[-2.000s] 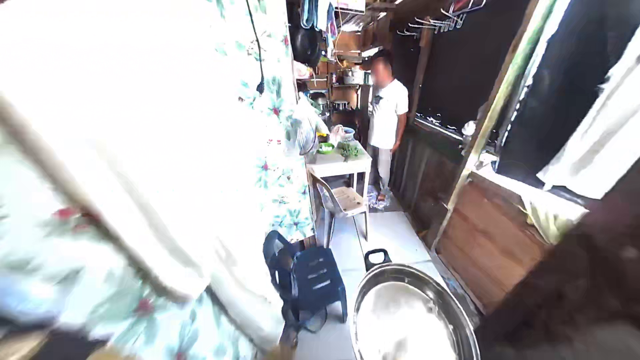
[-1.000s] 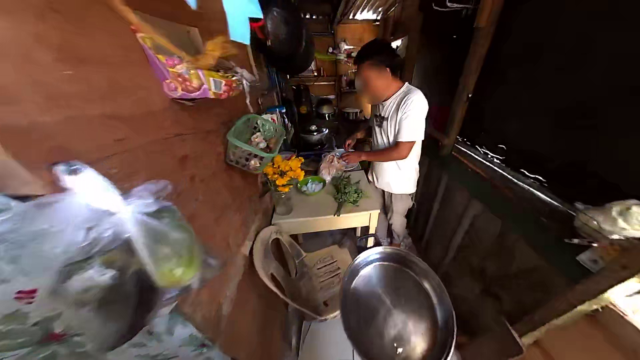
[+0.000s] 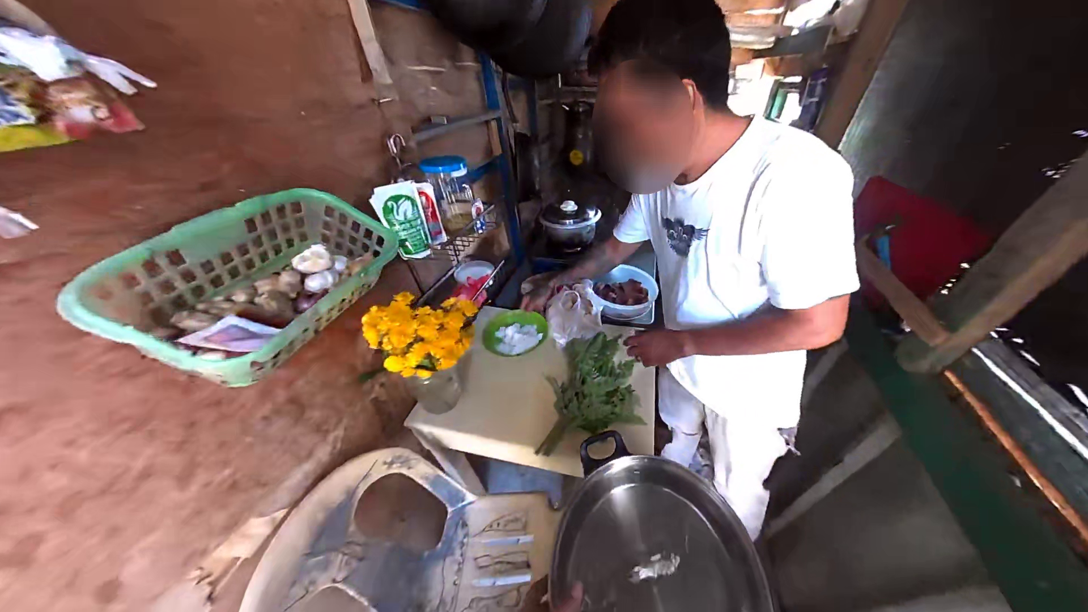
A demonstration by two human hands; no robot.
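A wide stainless steel pan (image 3: 654,544) with a black loop handle is at the bottom of the head view, in front of the small table. My left hand (image 3: 564,598) shows only as fingertips at the pan's lower left rim, gripping it. My right hand is not visible. Just past the pan, a bunch of leafy greens (image 3: 595,382) lies on the cream table (image 3: 493,416), near a green bowl of white pieces (image 3: 517,333), a plastic bag (image 3: 573,314) and yellow flowers (image 3: 418,333) in a glass jar.
Another person (image 3: 756,221) stands at the table's right, hands over it. A plastic chair (image 3: 391,510) is at the lower left. A green basket (image 3: 229,289) of garlic hangs on the left wall. A lidded pot (image 3: 569,225) stands behind; wooden beams (image 3: 1003,263) cross the right.
The view has moved forward from the passage to the table and the other person. The pan has come along, staying low in view. The dark chair seen two seconds ago is out of view.
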